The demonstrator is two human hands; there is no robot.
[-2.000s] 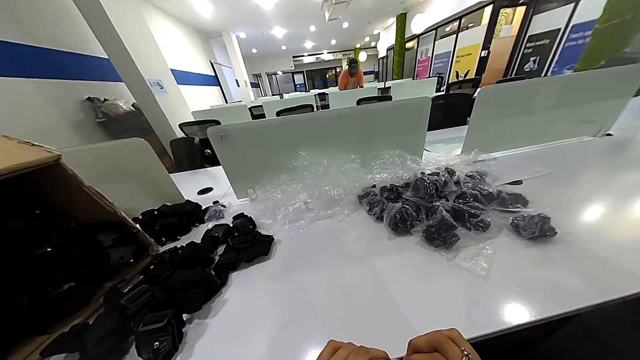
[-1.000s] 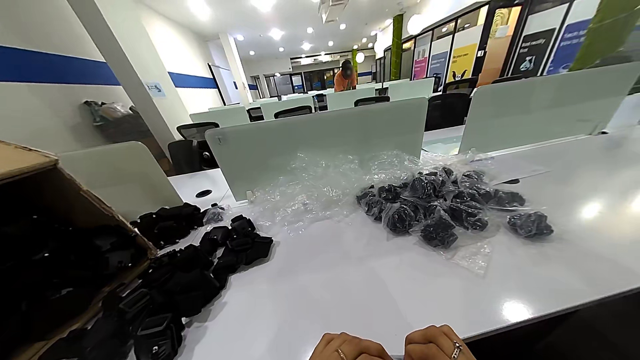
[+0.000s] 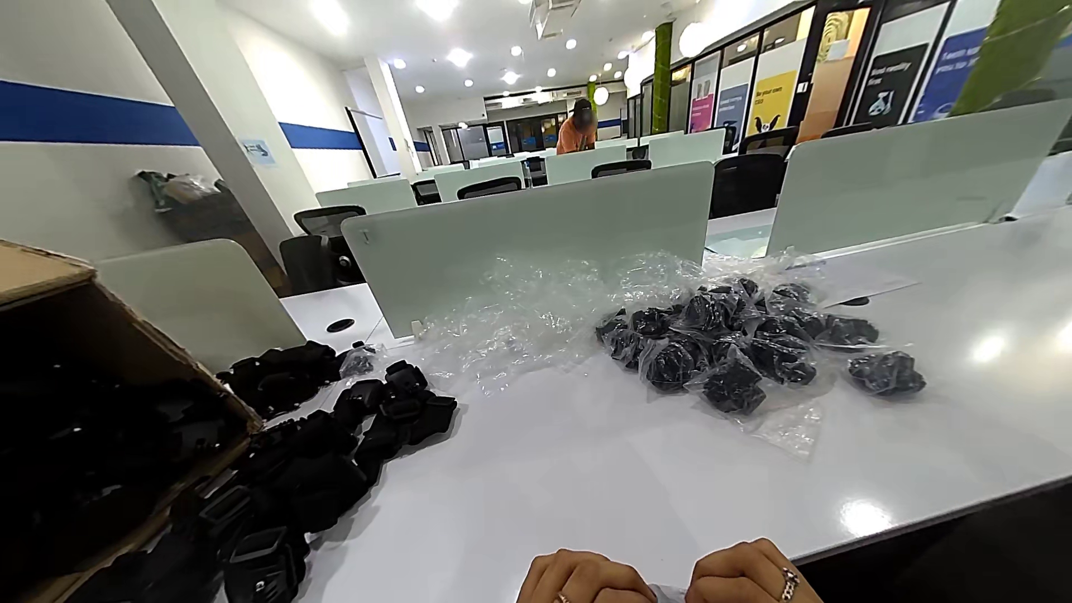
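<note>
At the bottom edge of the head view, my left hand and my right hand are side by side with curled fingers, a ring on each. A bit of what looks like clear plastic shows between them; the rest of it is out of view. Beyond my hands lies a pile of black items in clear plastic bags, with one bagged item at its right. Crumpled clear bags lie left of the pile. Loose black straps with buckles spread over the left of the white table.
A cardboard box holding black items lies open toward the table at the left. Frosted divider panels stand along the far edge of the white table. Farther back are office chairs and a person in orange.
Both hands stay close together at the bottom edge, and a little more of them shows than in the earliest frame. The bagged pile and the straps have not plainly moved.
</note>
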